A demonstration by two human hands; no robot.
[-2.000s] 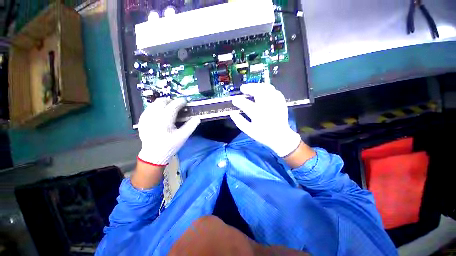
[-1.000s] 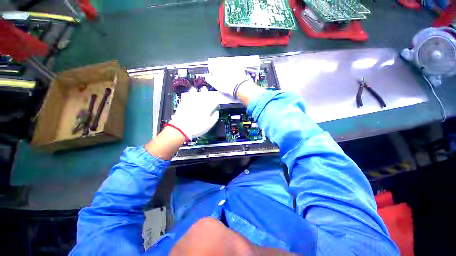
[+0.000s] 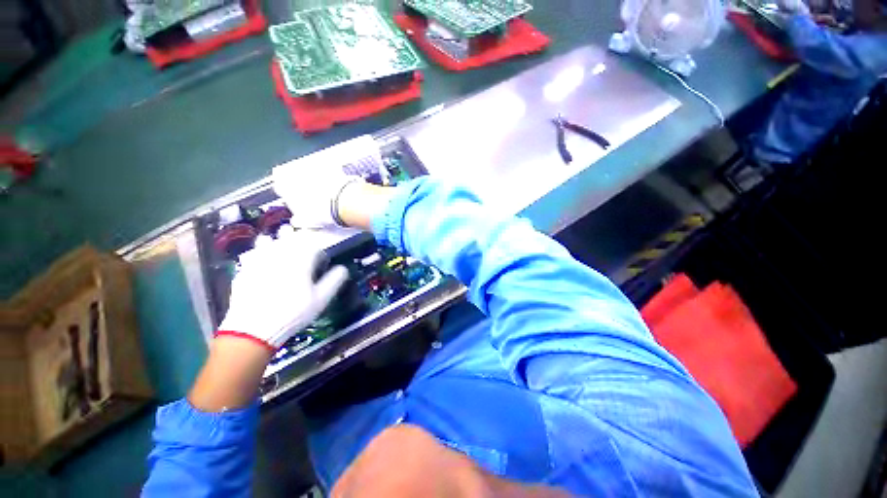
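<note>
A green circuit board (image 3: 380, 279) with red-brown coils lies component side up in a black carrier (image 3: 342, 342) in front of me. My left hand (image 3: 279, 284), in a white glove with a red cuff edge, is over the board's left part, fingers toward the heatsink; its grip is hidden. My right hand (image 3: 316, 197), also white-gloved, reaches over the board's far side, partly merging with a pale heatsink (image 3: 358, 160); its fingers cannot be made out.
Cutters (image 3: 579, 138) lie open on the metal sheet (image 3: 525, 117). A cardboard box (image 3: 73, 355) holds dark bars at left. Boards on red pads (image 3: 342, 49) stand behind. A fan (image 3: 673, 27) is far right, near another person's blue sleeve (image 3: 827, 58). Red sheets (image 3: 720, 355) fill a bin at lower right.
Both hands have moved from the carrier's near edge onto the board and heatsink area. The view has turned right since a second ago, bringing another person's sleeve into view.
</note>
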